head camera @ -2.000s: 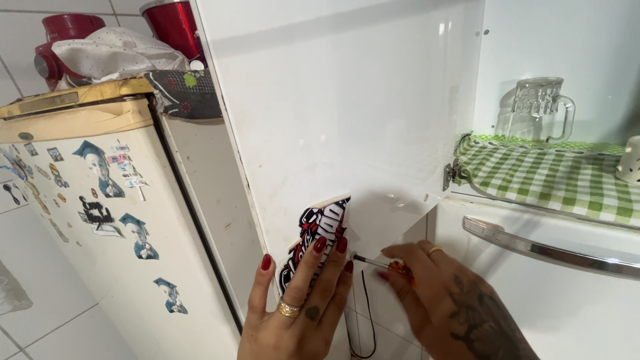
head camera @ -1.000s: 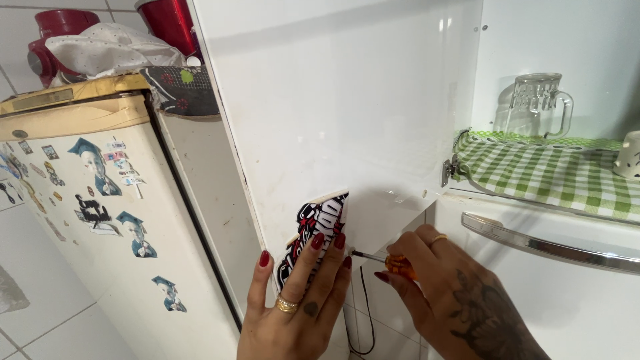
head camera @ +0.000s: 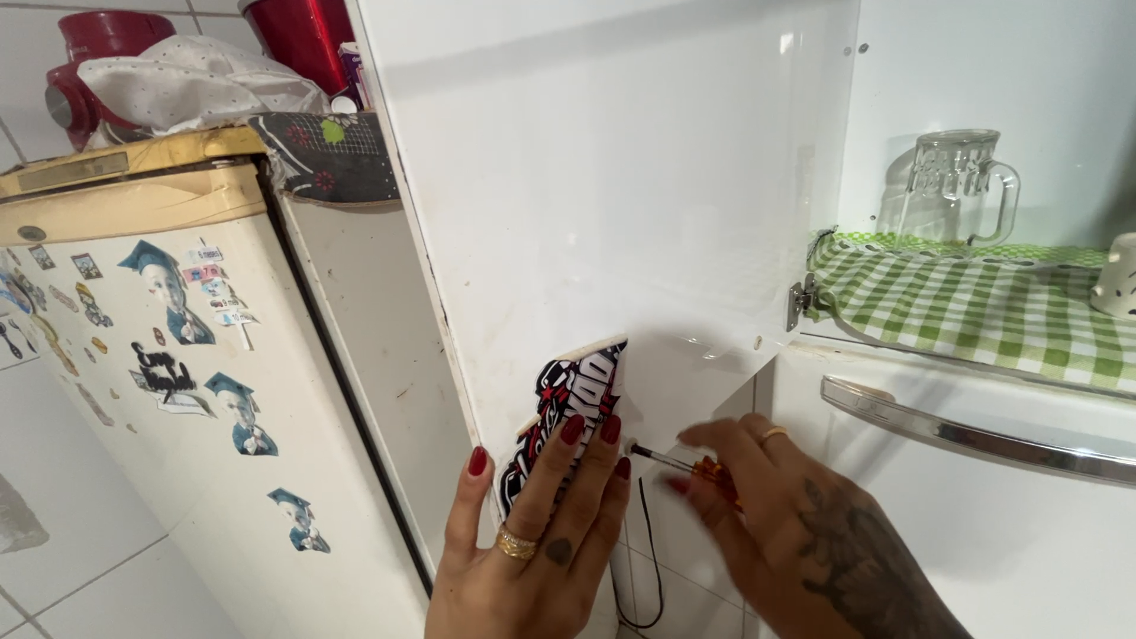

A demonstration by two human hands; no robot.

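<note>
My left hand [head camera: 541, 524] lies with its fingers spread over a cut-out sign with lettering [head camera: 577, 382], pressing it against the white cabinet door [head camera: 612, 195]. A screwdriver with an orange handle [head camera: 670, 461] is between the fingers and thumb of my right hand [head camera: 781, 524]. Its shaft points left, and its tip is beside my left fingers, at a small light round piece near the door's lower edge. Whether the tip sits in a screw cannot be told. Part of the sign is hidden under my left hand.
A refrigerator with magnets [head camera: 195, 355] stands at the left. To the right, a metal hinge [head camera: 801, 302] joins the door to the cabinet, where a glass mug [head camera: 950, 191] stands on a green checked cloth [head camera: 976, 302]. Below is a metal handle [head camera: 976, 435]. A dark cable [head camera: 657, 568] hangs beneath the door.
The fingers of my right hand have shifted around the screwdriver's handle. My left hand stays on the sign.
</note>
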